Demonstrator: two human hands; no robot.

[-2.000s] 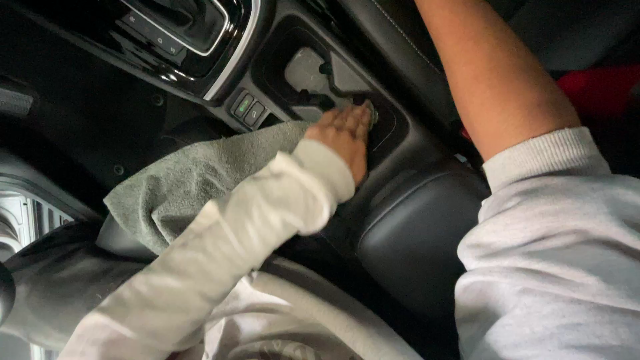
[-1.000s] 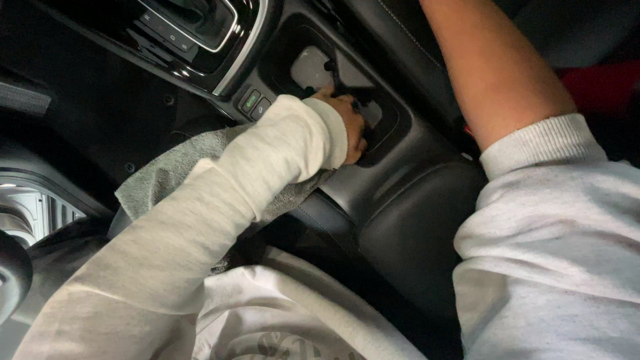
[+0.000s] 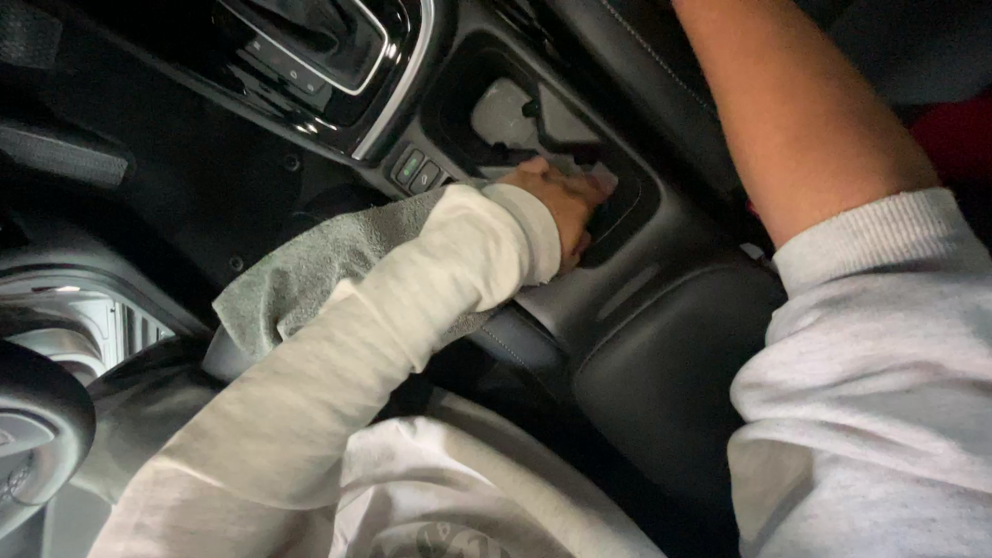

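Observation:
My left hand [image 3: 562,203] reaches down into the cup holder [image 3: 620,209] of a car's centre console, palm down, its fingers partly hidden. It holds a grey cloth [image 3: 310,260], which trails from beneath the hand and sleeve towards the left. Ahead of the fingers the cup holder shows a pale, rounded bottom [image 3: 500,112] and dark dividing tabs. Across the right side stretches my right forearm, its sleeve pushed up; the right hand lies beyond the top edge, out of view.
A gear selector panel [image 3: 325,46] with bright trim lies at the upper left, beside console buttons [image 3: 417,170]. A padded black armrest [image 3: 666,364] is behind the cup holder. Part of the steering wheel [image 3: 46,426] shows at the lower left.
My left hand has shifted within the cup holder, and the grey cloth beneath my forearm has moved with it. The right forearm stays in much the same place.

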